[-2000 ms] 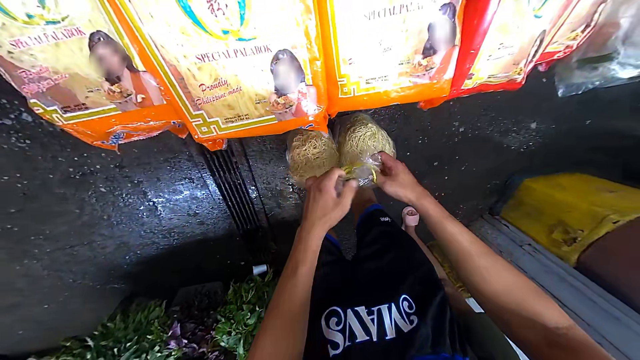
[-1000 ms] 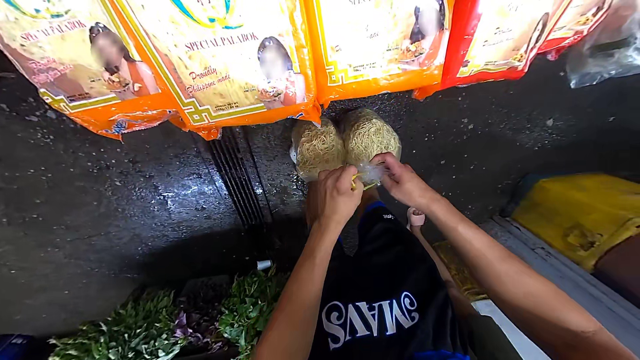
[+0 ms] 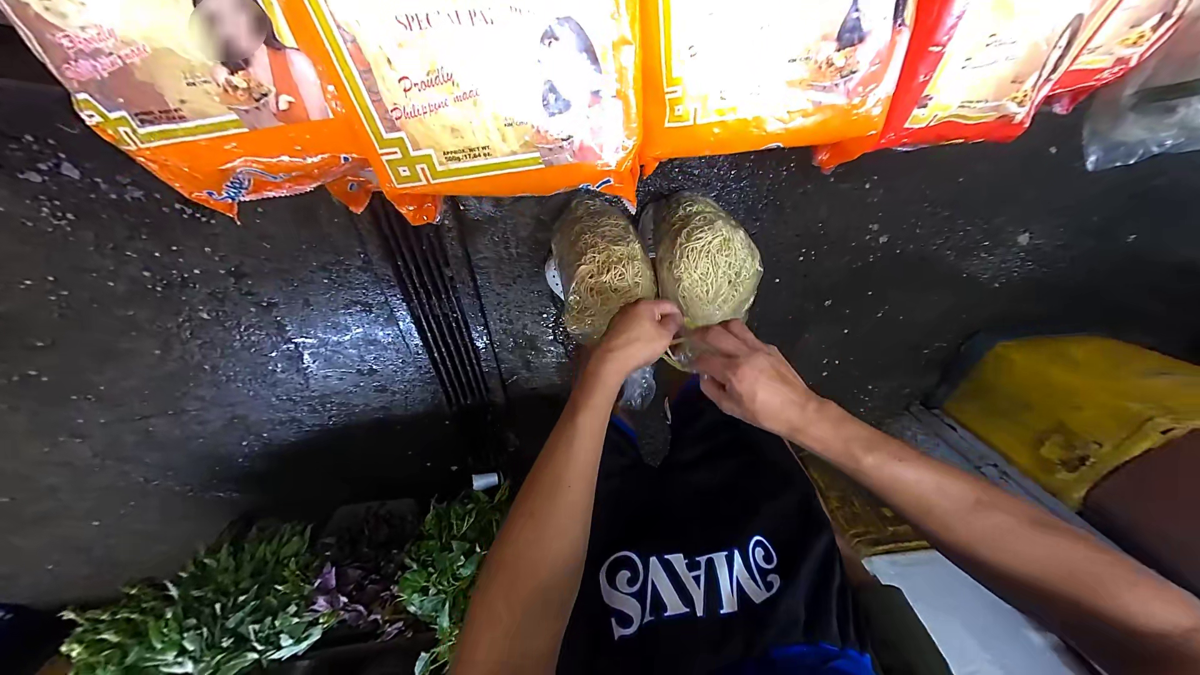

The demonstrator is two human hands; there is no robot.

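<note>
Two clear plastic bags of noodles hang side by side above my lap, the left bag of noodles [image 3: 605, 267] darker and the right bag of noodles [image 3: 710, 258] paler. My left hand [image 3: 642, 333] is at the gathered necks, thumb and fingers pinched together near a thin yellow tie [image 3: 677, 354]. Close beside it, my right hand [image 3: 750, 375] has its fingers on the gathered clear plastic and the tie just under the right bag. A twisted end of clear plastic [image 3: 637, 389] hangs below my left hand. The fingers partly hide the tie.
Orange and red packs of noodles [image 3: 487, 103] line the top edge. Leafy green vegetables [image 3: 206, 600] lie at the lower left, near a drain grate [image 3: 427, 300] in the wet floor [image 3: 234, 309]. A yellow sack or cover [image 3: 1069, 403] is at the right, with a white surface [image 3: 966, 609] below it.
My right hand has shifted from above the gathered plastic to beside and below it, and my left hand has turned with its thumb toward the right bag. The view has shifted somewhat.
</note>
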